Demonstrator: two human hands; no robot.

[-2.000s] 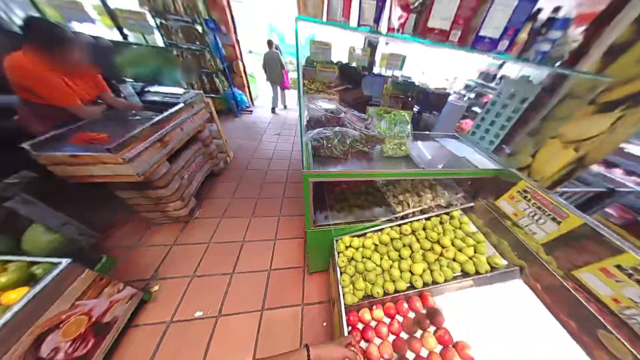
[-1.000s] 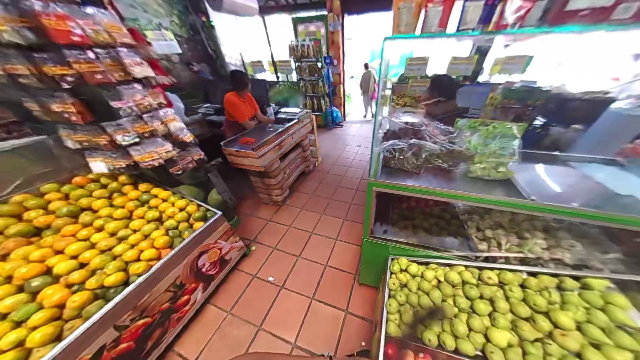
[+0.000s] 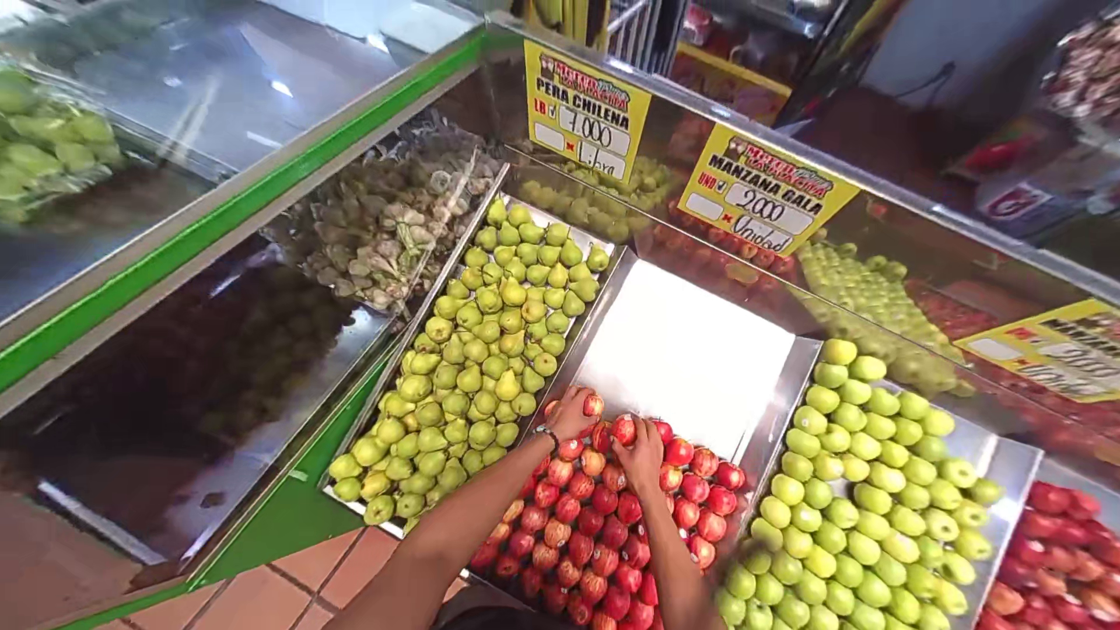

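Red apples (image 3: 588, 525) lie in rows in the lower part of a display bin, below a bare white panel (image 3: 691, 350). At the upper left of these rows my left hand (image 3: 570, 415), with a dark band at the wrist, has its fingers around a red apple (image 3: 593, 404). Close to its right, my right hand (image 3: 642, 451) grips another red apple (image 3: 624, 430) at the top edge of the rows. Both palms face down, so part of each grip is hidden.
Green pears (image 3: 481, 350) fill the bin on the left, green apples (image 3: 857, 507) the one on the right. Darker red apples (image 3: 1050, 560) lie at the far right. Yellow price signs (image 3: 588, 114) hang on the mirrored back panel. A green-edged glass case (image 3: 262, 184) stands at the left.
The view has swung far right and down from the shop aisle to the fruit bins. Both hands now show at the red apples; two seconds ago only one hand showed there, at the lower edge.
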